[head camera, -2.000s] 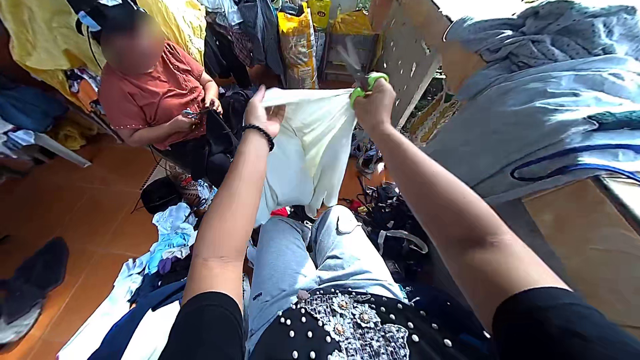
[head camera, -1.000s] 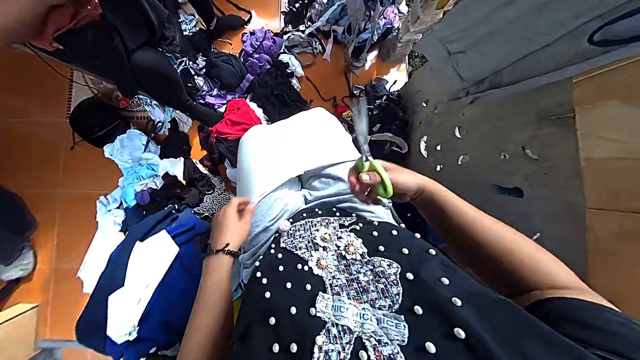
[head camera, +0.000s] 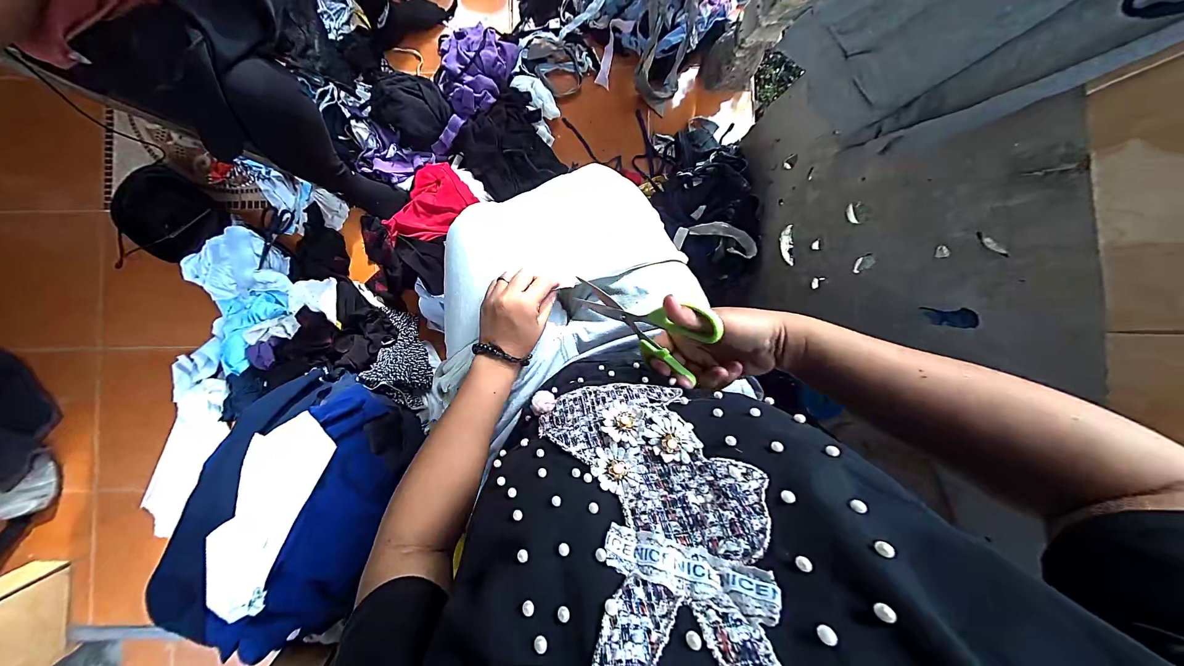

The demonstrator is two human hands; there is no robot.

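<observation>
White cloth [head camera: 555, 222] lies over my lap and knees. On its near part rests my left hand [head camera: 516, 314], fingers bent and fingertips on the fabric; whether they pinch it is hard to tell. Green-handled scissors [head camera: 652, 333] are in my right hand [head camera: 726, 344], thumb and fingers in the loops. Their blades are spread apart and point left toward my left hand, over the cloth's near edge. A beaded black top with a patterned applique covers my torso.
Blue and white garments [head camera: 314, 499] are piled at the left, with light blue cloths [head camera: 245, 277] above them. A red cloth [head camera: 433, 203] and purple cloth [head camera: 476, 74] lie beyond my knees. Another person's dark-clad leg [head camera: 277, 111] is at upper left. A grey panel with holes [head camera: 925, 231] stands at right.
The cloth was held up between both hands two seconds ago and now lies on my lap. My left hand has moved up toward the scissors, whose blades have spread. The view has tilted down.
</observation>
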